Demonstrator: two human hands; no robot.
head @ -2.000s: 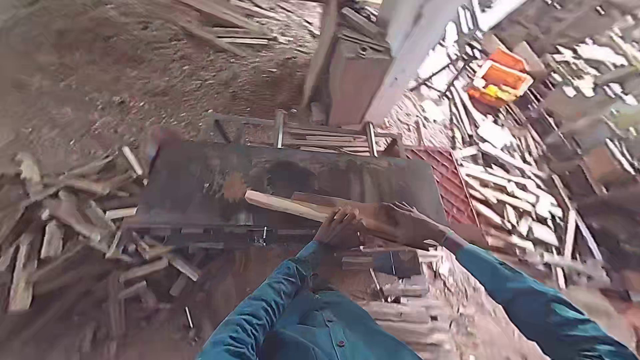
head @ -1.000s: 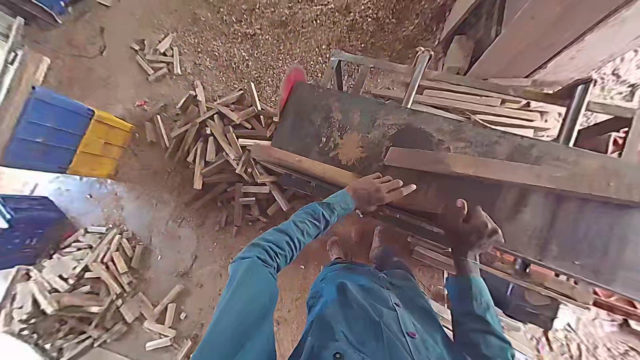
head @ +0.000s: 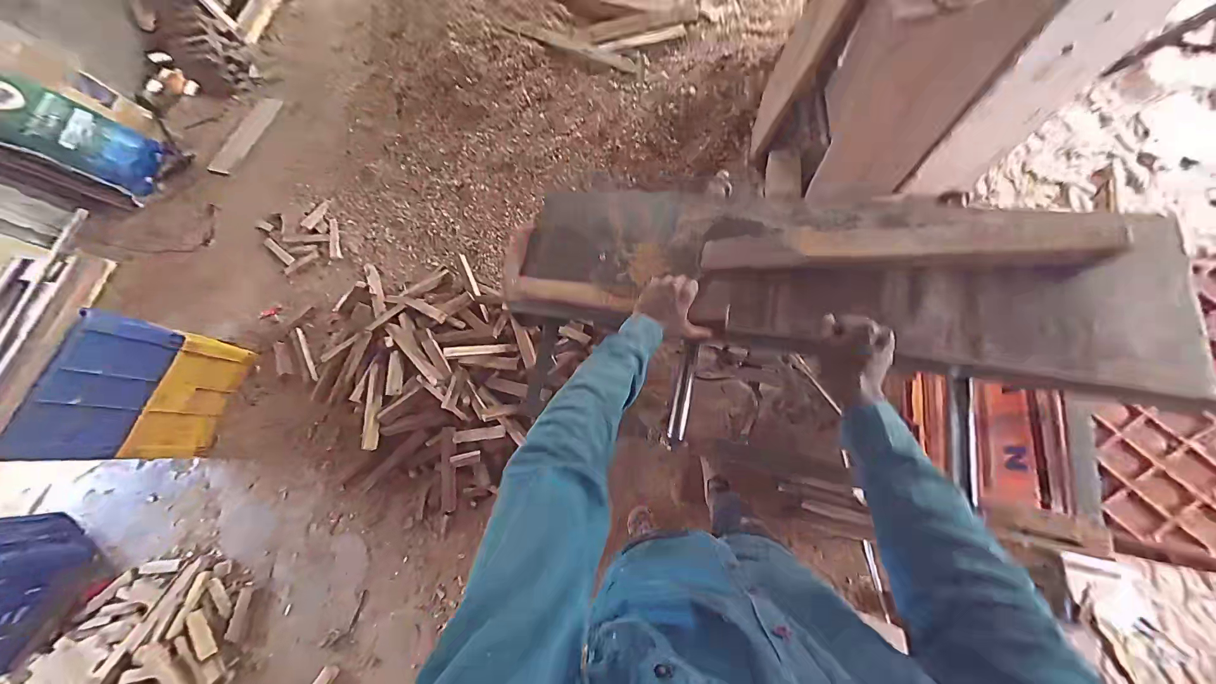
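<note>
A dark work table (head: 1007,309) with a flat top crosses the view. Along its front left edge lies a short wooden strip (head: 575,293); my left hand (head: 670,306) grips the strip's right end, thumb toward the right. My right hand (head: 857,351) is curled at the front edge farther right, blurred, and whether anything is in it cannot be told. Behind both hands a long wooden board (head: 912,242) lies along the back of the top. Orange-brown sawdust (head: 649,261) sits just behind my left hand.
Cut wood pieces (head: 427,361) are heaped on the ground left of the table, with another heap (head: 180,617) at lower left. A blue and yellow container (head: 133,385) stands at far left. A post (head: 931,85) rises behind the table. Metal legs (head: 682,394) show below its front edge.
Two seconds ago both hands were on wooden pieces over the table; now they are apart along its front edge. The long board lies behind them. The view has swung considerably.
</note>
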